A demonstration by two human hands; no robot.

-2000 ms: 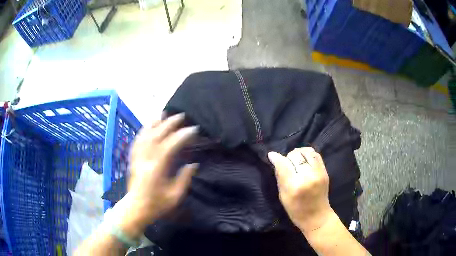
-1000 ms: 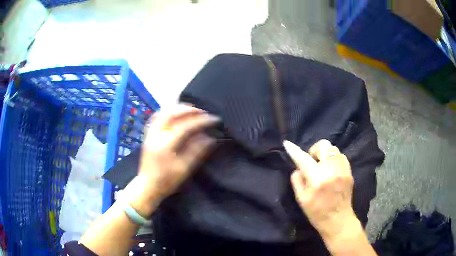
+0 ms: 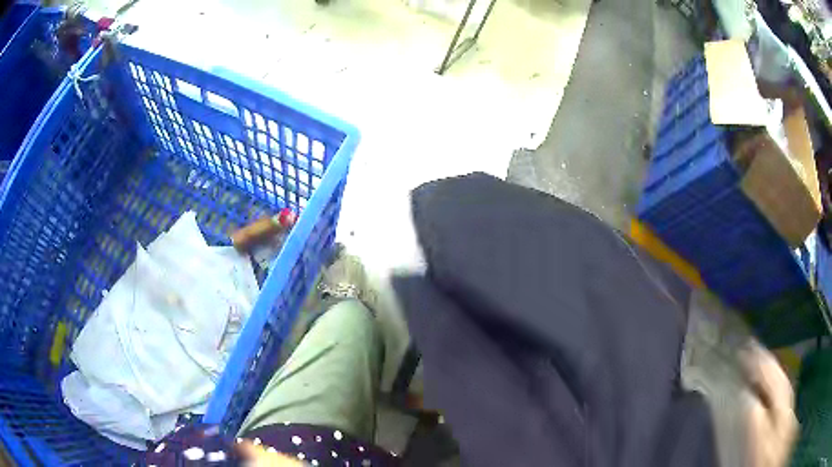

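Observation:
The dark garment (image 3: 547,274) hangs over the stool area in front of me, blurred, with its lower part running out of the bottom of the picture. My right hand (image 3: 768,406) is blurred at the lower right, beside the garment's right edge; whether its fingers grip the cloth cannot be told. Only a small blurred patch of my left hand (image 3: 263,455) shows at the bottom edge, by the dotted sleeve. Its fingers are hidden.
A blue plastic crate (image 3: 239,351) stands at left with white cloth pieces (image 3: 164,319) inside. My green-trousered leg (image 3: 324,369) is beside it. Blue crates (image 3: 698,196) with an open cardboard box (image 3: 775,182) stand at right. A metal-legged stand (image 3: 465,36) is at the top.
The view has swung left and shows more of the left crate and my leg. Both hands have moved off the seam, the left to the bottom edge, the right farther right. The garment has shifted.

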